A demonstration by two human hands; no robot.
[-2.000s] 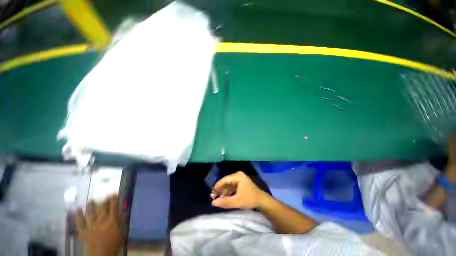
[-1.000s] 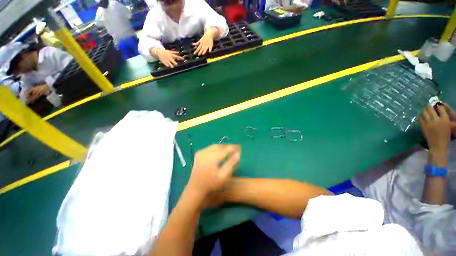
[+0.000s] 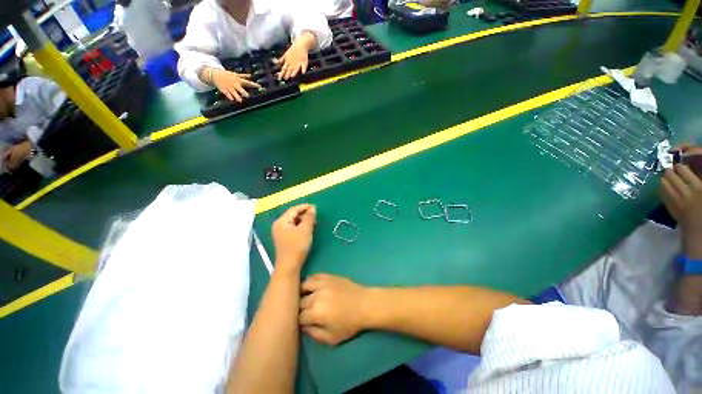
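Note:
Several thin silvery square frames lie loose on the green surface, one (image 3: pixel 345 221) just right of my left hand and another (image 3: pixel 457 204) further right. My left hand (image 3: pixel 294 231) is over the green surface beside the white cover sheet (image 3: pixel 173 292), its fingers curled together; whether they hold anything small is not clear. My right hand (image 3: pixel 332 309) is curled below it, its fingertips hidden against my left forearm, so its contents cannot be seen.
A clear plastic tray (image 3: pixel 600 135) lies at the right, near another worker's hand (image 3: pixel 681 185). A small dark housing (image 3: pixel 273 172) lies beyond the yellow stripe (image 3: pixel 423 145). A worker opposite has both hands on a black parts tray (image 3: pixel 346 58). A yellow post (image 3: pixel 85 96) stands at the left.
The view has risen from the machine side to the line. My left hand has moved from the machine to beside the frames; my right hand has come up onto the green surface.

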